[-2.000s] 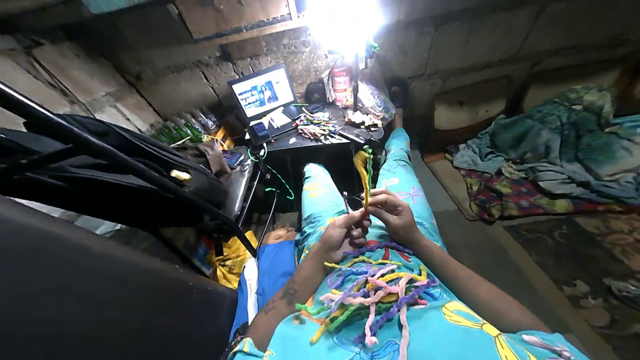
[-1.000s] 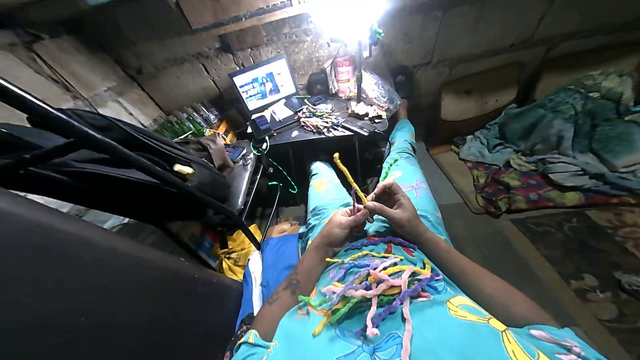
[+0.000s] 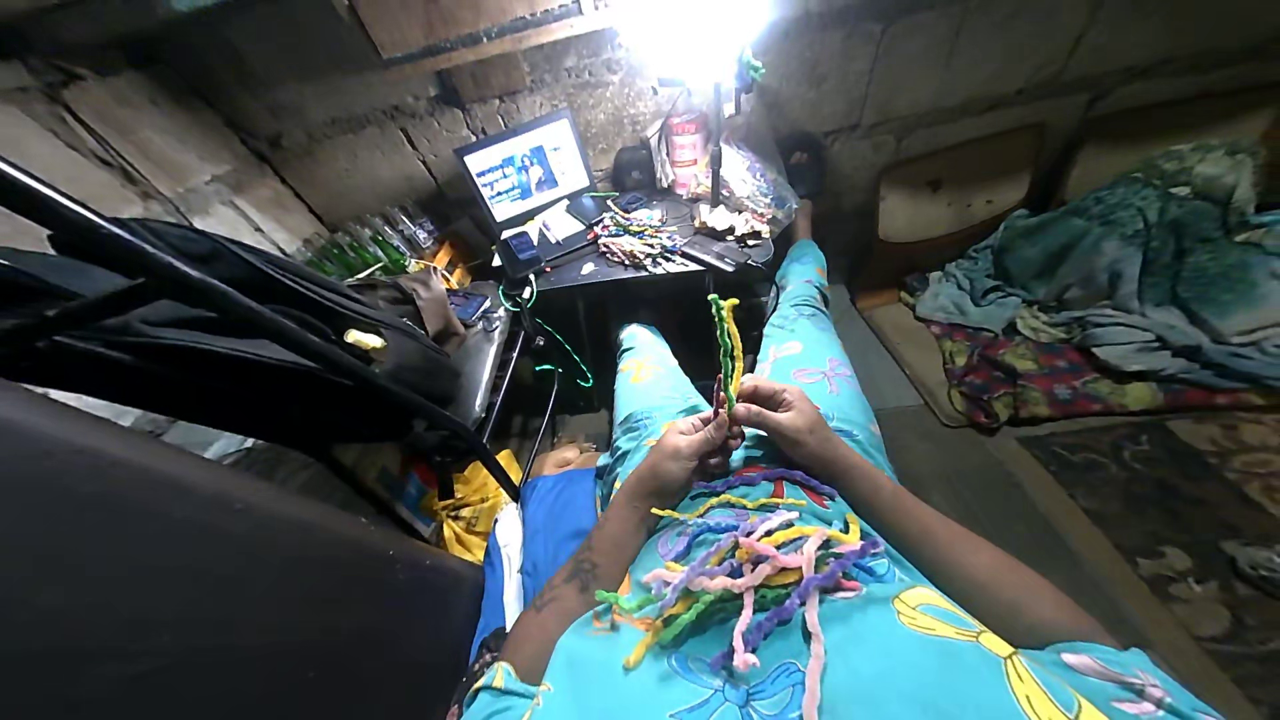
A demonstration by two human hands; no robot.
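Note:
My left hand pinches the lower ends of a green fuzzy strand and a yellow fuzzy strand, which stand upright side by side. A thin dark reddish piece pokes up by the left fingertips. My right hand touches the same lower ends with thumb and finger; whether it grips both strands is hard to tell. On my lap, just below the hands, lies a loose pile of fuzzy strands in pink, purple, yellow and green.
Ahead, a black table bears a laptop, a bundle of colourful strands, phones and a bright lamp. A black metal frame and bag stand at left. Rumpled blankets lie at right.
The yellow strand, slanting left from my fingers a second ago, now stands upright. The green strand, then apart at the right hand, is now beside it.

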